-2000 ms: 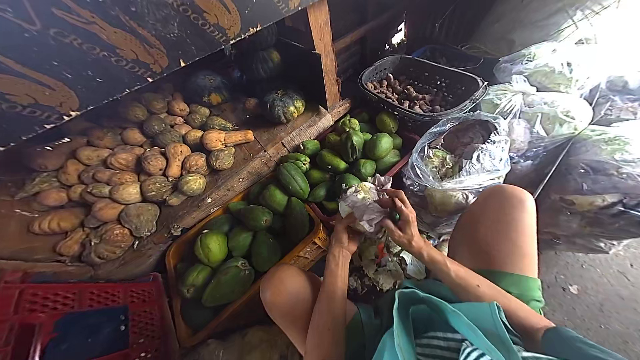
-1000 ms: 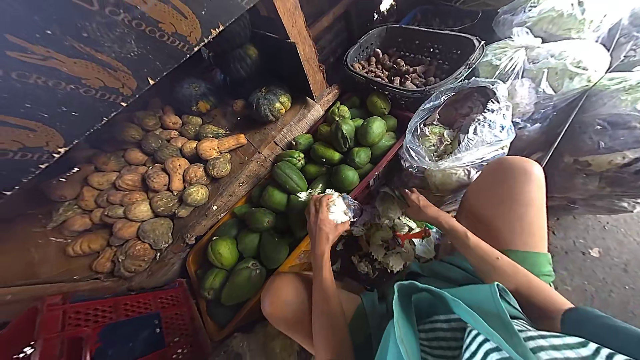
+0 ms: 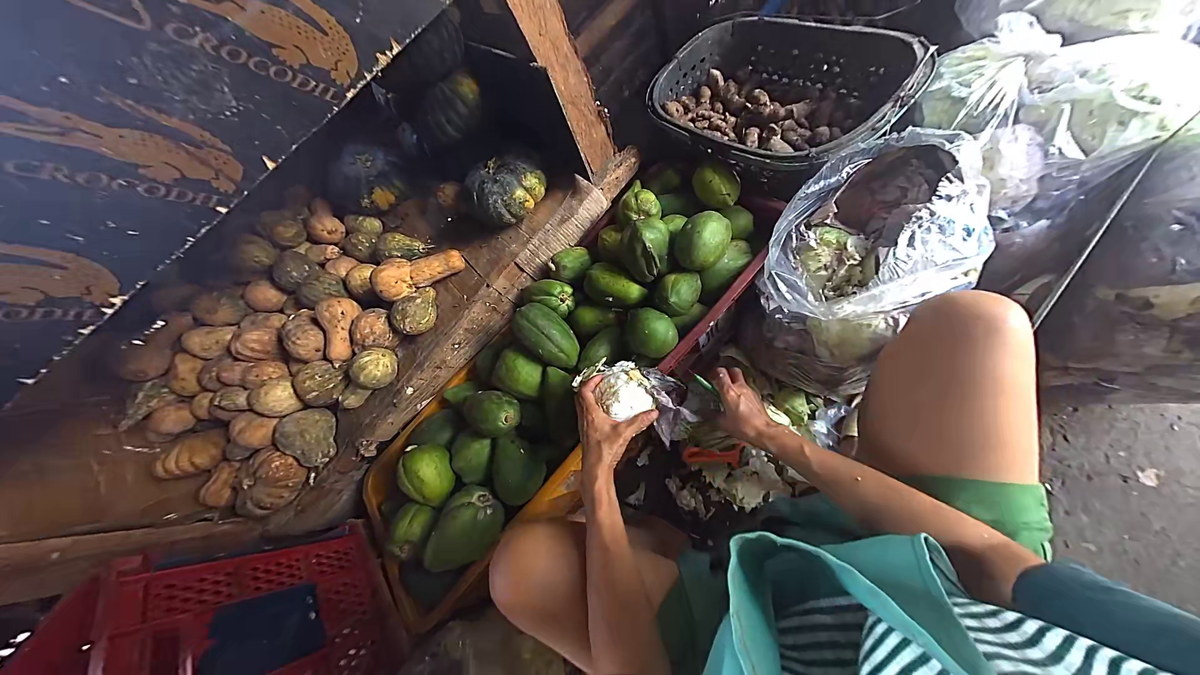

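My left hand (image 3: 609, 427) grips a white cauliflower head (image 3: 626, 392) with ragged leaf edges, above the green papayas (image 3: 546, 336). To its right, my right hand (image 3: 741, 403) is closed around a thin green handle (image 3: 705, 384), probably a knife's; its blade cannot be made out. Between the hands hangs a crumpled piece of clear and purplish plastic wrap (image 3: 673, 412). Below my right hand lie cut leaf trimmings (image 3: 755, 480) and an orange-red object (image 3: 712, 456) whose kind is unclear.
Small squashes (image 3: 305, 337) cover a wooden platform at left. A red plastic crate (image 3: 253, 581) stands lower left. A black perforated basket (image 3: 797, 56) of brown roots is at the back, beside an open clear plastic bag (image 3: 881, 234) with leafy vegetables. More bagged vegetables (image 3: 1087, 84) lie at right.
Both hands were together on a wrapped bundle two seconds ago. They have since parted, and the white head shows in my left hand. The view has shifted somewhat.
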